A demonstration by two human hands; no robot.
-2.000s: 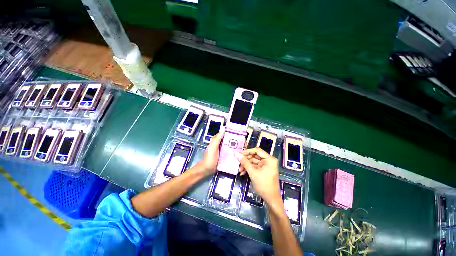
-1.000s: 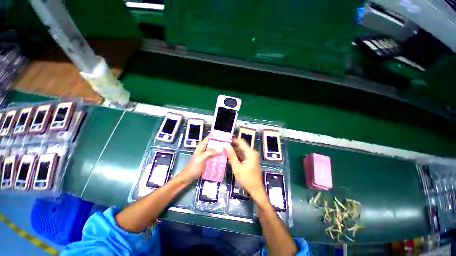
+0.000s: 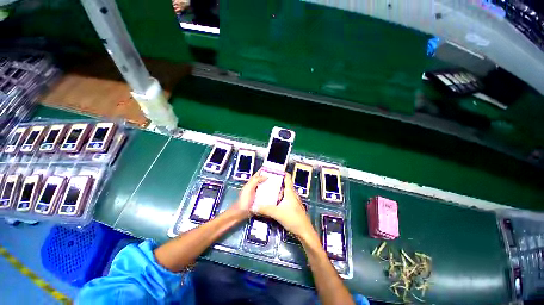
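Observation:
An open flip phone [image 3: 279, 152], white above with a dark screen and pink below, stands out over the tray in both my hands. My left hand [image 3: 249, 193] holds the lower half from the left side. My right hand [image 3: 290, 209] holds it from the right, its fingers partly hidden by the phone. The clear blister tray [image 3: 232, 241] lies under my hands, with closed phones [image 3: 245, 165] in the far row and dark-faced phones [image 3: 207, 202] in the near row. My hands and forearms cover part of it.
A pink keypad stack [image 3: 382, 218] stands right of the tray, with tan-yellow strips [image 3: 407, 273] nearer me. A neighbouring tray of phones [image 3: 73, 195] is at left, partly filled trays [image 3: 529, 238] at far right. A pale post [image 3: 122, 56] rises behind. A person's hand [image 3: 180, 6] shows at the top.
My right hand has moved from pinching at the keypad to gripping the lower half's right side. The keypad now lies over the lower half. The whole view has shifted as my head moved.

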